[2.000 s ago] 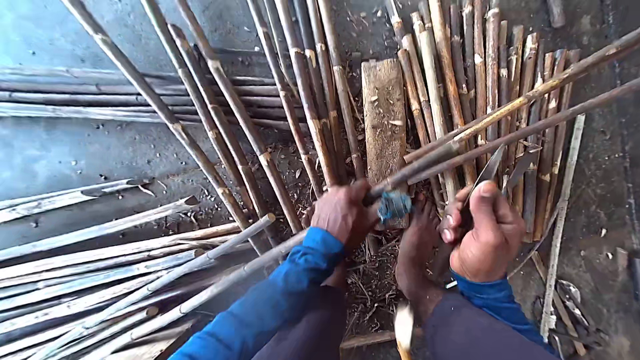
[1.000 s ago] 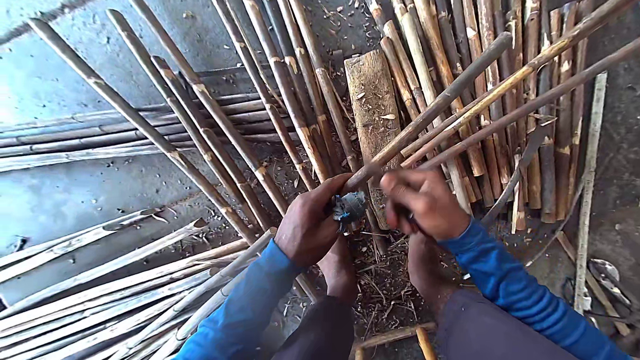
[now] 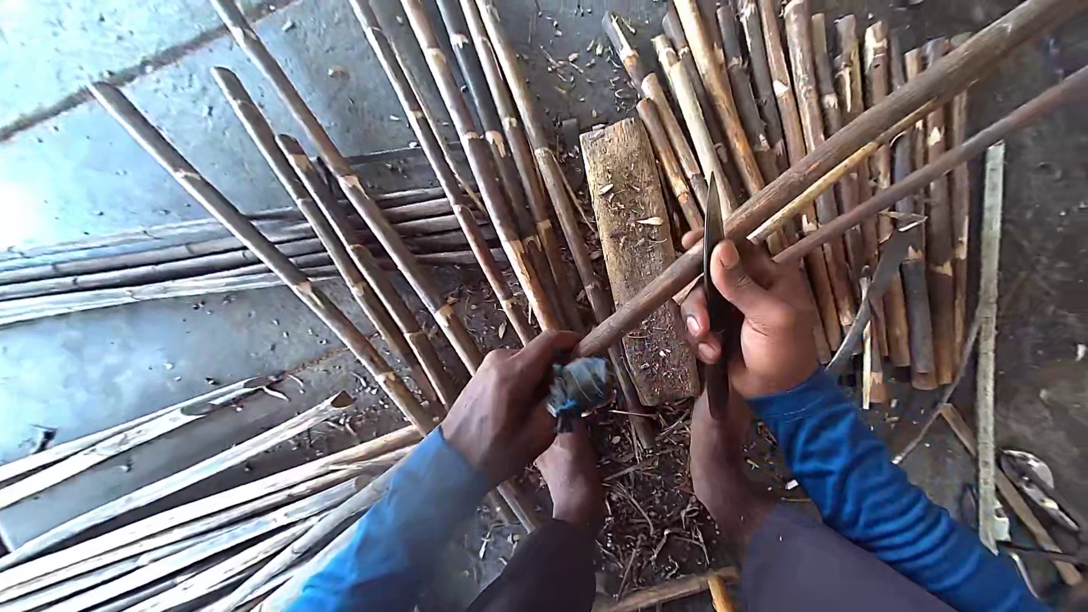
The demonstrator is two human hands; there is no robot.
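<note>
My left hand point(image 3: 510, 408) is closed around the lower end of a long brown cane pole point(image 3: 816, 174), which slants up to the right edge. A wad of blue-grey cloth point(image 3: 580, 387) is wrapped at that hand's forefinger side. My right hand point(image 3: 765, 314) grips a dark-bladed knife point(image 3: 714, 246); the blade points up and crosses the pole, and some fingers lie behind the pole. Below the pole, a wooden block point(image 3: 633, 229) with shavings on it lies on the floor. A thinner pole point(image 3: 943, 170) runs upward to the right beneath the held one.
Several long canes point(image 3: 255, 229) lean up and left, over more canes point(image 3: 153, 268) lying crosswise. Split canes point(image 3: 204, 510) are piled lower left. Short cane pieces point(image 3: 939, 255) stand in a row upper right, with a curved blade point(image 3: 875, 293) before them. My bare feet point(image 3: 714, 459) rest among shavings.
The right hand has moved up and right along the pole from near the left hand. The knife blade, visible two seconds ago at the right, now crosses the pole upright.
</note>
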